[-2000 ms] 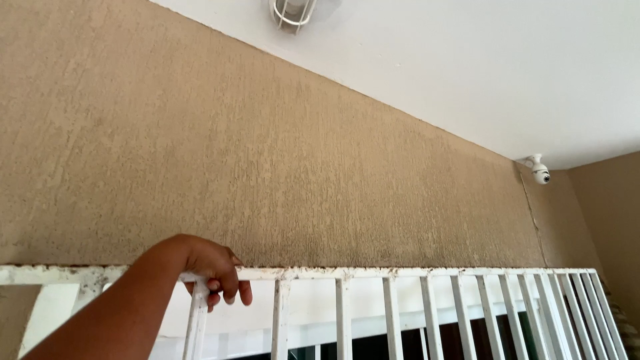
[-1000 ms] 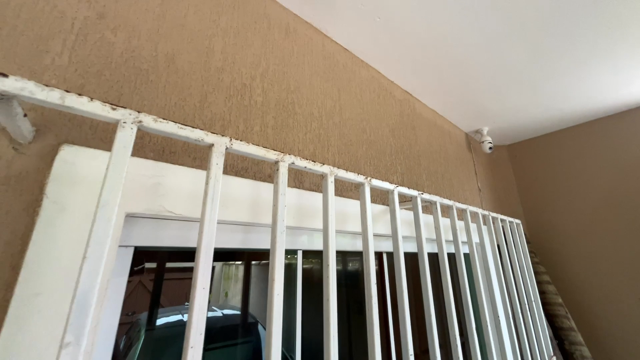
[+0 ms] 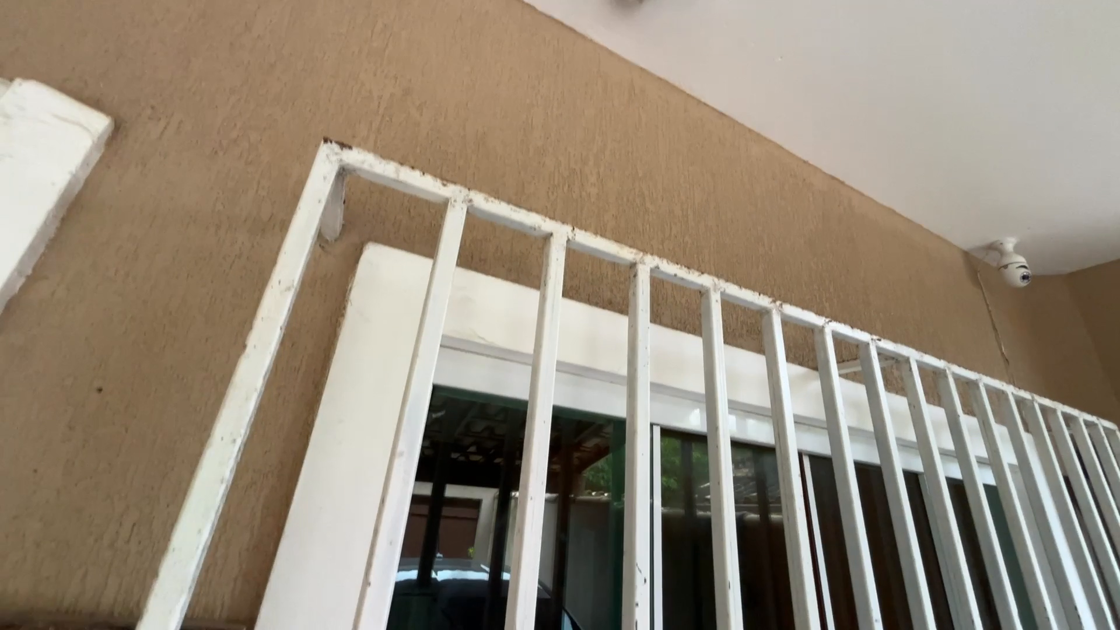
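Note:
Neither of my hands shows in the head view now. A white painted metal window grille [image 3: 638,437] stands out from the wall, its vertical bars running down out of the frame. Rusty, chipped patches mark its top rail [image 3: 512,214], and a short bracket [image 3: 332,210] joins its upper left corner to the wall. Behind the bars is a sliding window with dark glass panes [image 3: 682,525] and a white surround [image 3: 324,490]. The glass reflects a car and some greenery.
Textured brown wall [image 3: 210,219] surrounds the window. A white security camera [image 3: 1013,267] hangs from the white ceiling [image 3: 840,96] at the right. Part of a white frame or ledge [image 3: 44,175] juts in at the left edge.
Two seconds ago a hand rested over the grille's top rail; it has left the view. The view has shifted, and the grille's upper left corner now shows.

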